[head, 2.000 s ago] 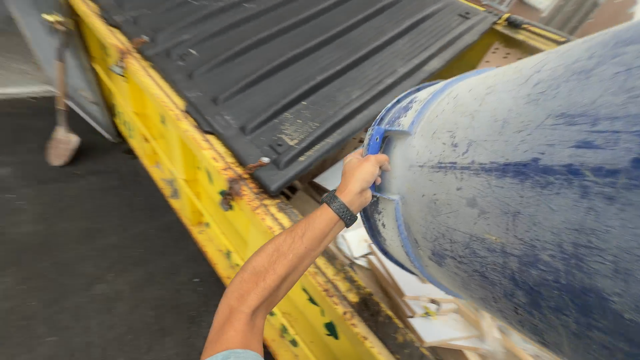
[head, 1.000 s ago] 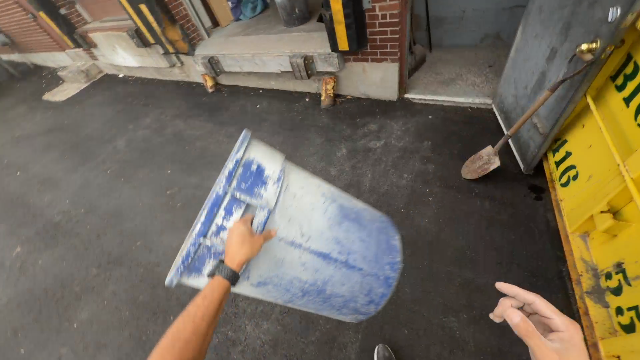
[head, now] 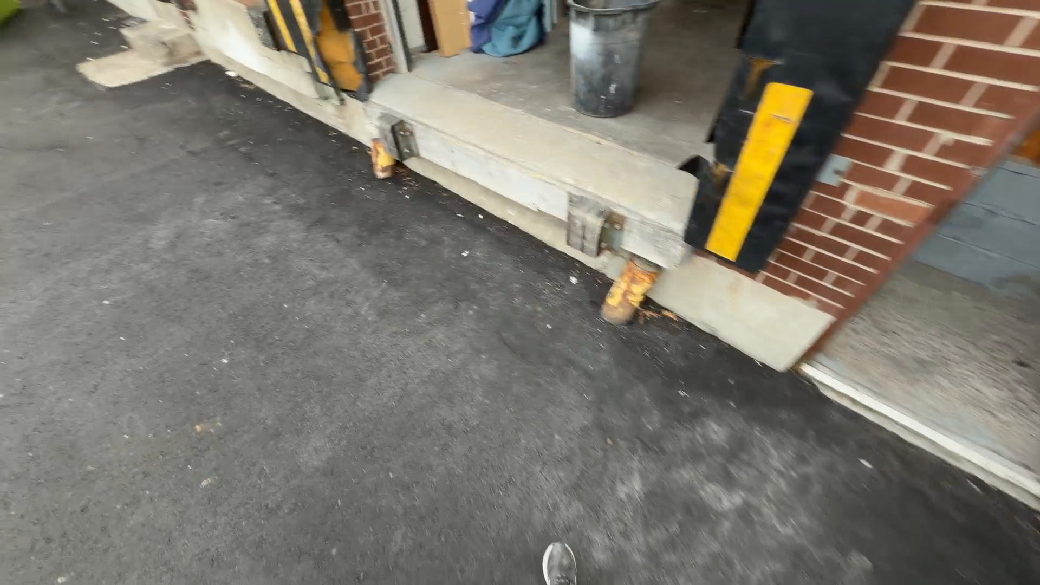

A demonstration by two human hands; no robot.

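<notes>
Neither my left hand nor my right hand shows in the head view now, so what they hold is hidden. The blue and white plastic barrel is out of view too. The toe of a grey shoe shows at the bottom edge, on dark asphalt. Up on the concrete loading dock stands a grey trash can, upright, with its rim cut by the top edge. Left of it lie blue and teal bags beside a cardboard piece.
A rusty yellow bollard stub stands below the dock edge, with another stub farther left. A black dock pad with a yellow stripe hangs by the brick wall. A doorway with a pale threshold is at the right.
The view has swung left toward the dock. One second ago my left hand held the barrel by its handle and my right hand was empty; both hands and the barrel have left the view.
</notes>
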